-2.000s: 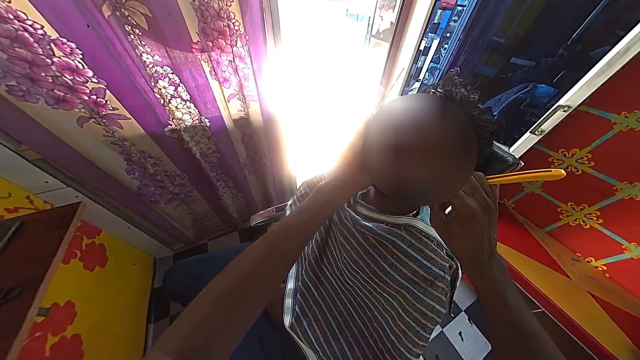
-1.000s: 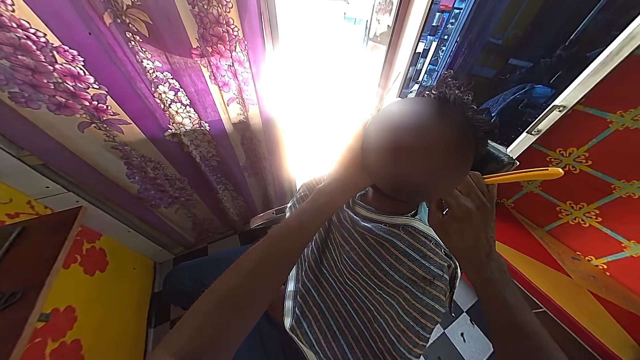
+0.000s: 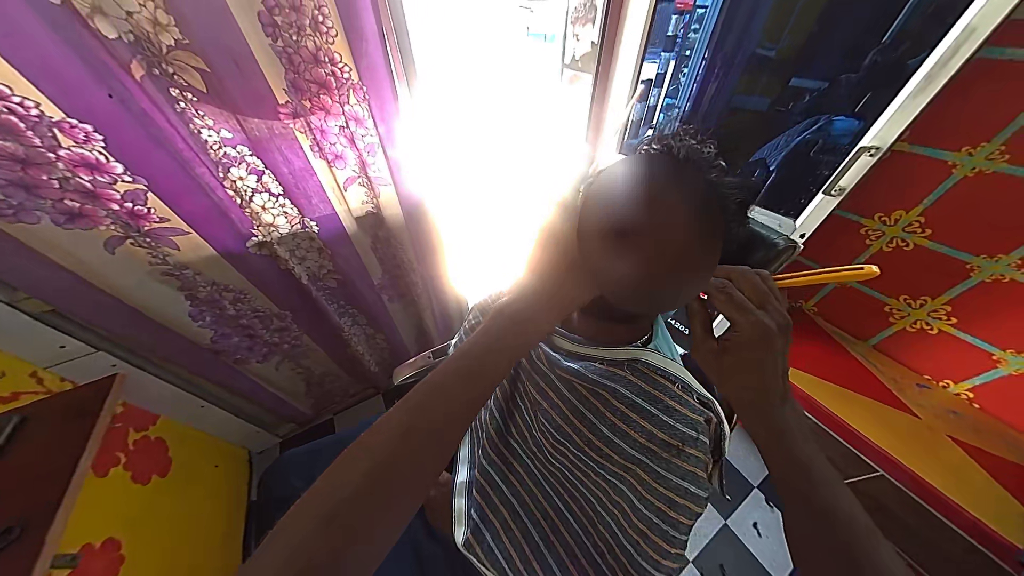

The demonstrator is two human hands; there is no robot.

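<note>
A seated person point(image 3: 608, 448) wears a dark striped cape with a pale edge, and their head leans back on a black headrest point(image 3: 764, 244). Against the side of that head, at the left of the face, rests my left hand point(image 3: 556, 268); glare and the head partly hide its fingers. My right hand point(image 3: 744, 328) is at the other side, by the jaw and ear, with its fingers closed on a straight razor. The razor's yellow handle point(image 3: 832, 276) sticks out to the right, and its blade end is mostly hidden by my fingers.
Purple floral curtains point(image 3: 240, 160) hang at the left beside a bright doorway point(image 3: 496, 120). A brown wooden table point(image 3: 56, 448) stands at the lower left. At the right are a metal-framed glass panel point(image 3: 872, 152) and a red patterned wall point(image 3: 920, 264). The floor point(image 3: 744, 512) is checkered.
</note>
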